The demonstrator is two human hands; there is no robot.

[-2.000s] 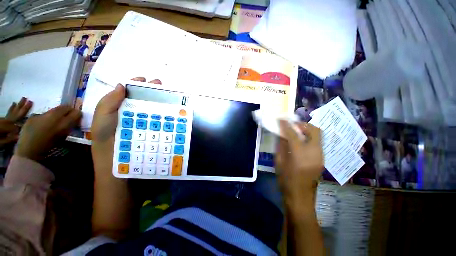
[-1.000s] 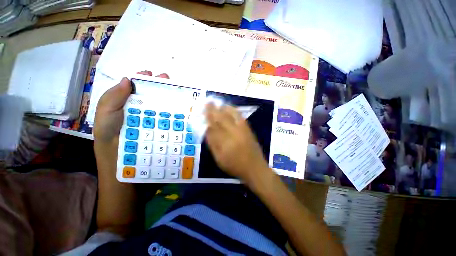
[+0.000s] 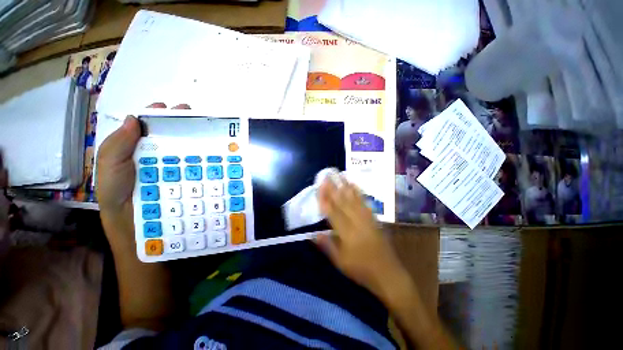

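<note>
A white calculator (image 3: 195,254) with blue and orange keys, a grey display showing a digit and a black writing pad is held face up, slightly tilted. My left hand (image 3: 120,171) grips its left edge, thumb on the front and fingertips showing past the top edge. My right hand (image 3: 352,222) holds a crumpled white cleaning cloth (image 3: 306,205) against the lower right part of the black pad. The right fingertips are partly blurred.
White slabs (image 3: 184,65) lie behind the calculator on colourful posters (image 3: 348,61). Printed leaflets (image 3: 464,174) lie at the right. A stack of white units (image 3: 37,133) stands left. Translucent sleeves (image 3: 574,61) fan out at upper right. A person's pinkish sleeve (image 3: 51,287) shows lower left.
My right hand and the cloth moved from beside the pad to the calculator's middle, then down to the pad's lower right. The neighbour's hands at left have left the view.
</note>
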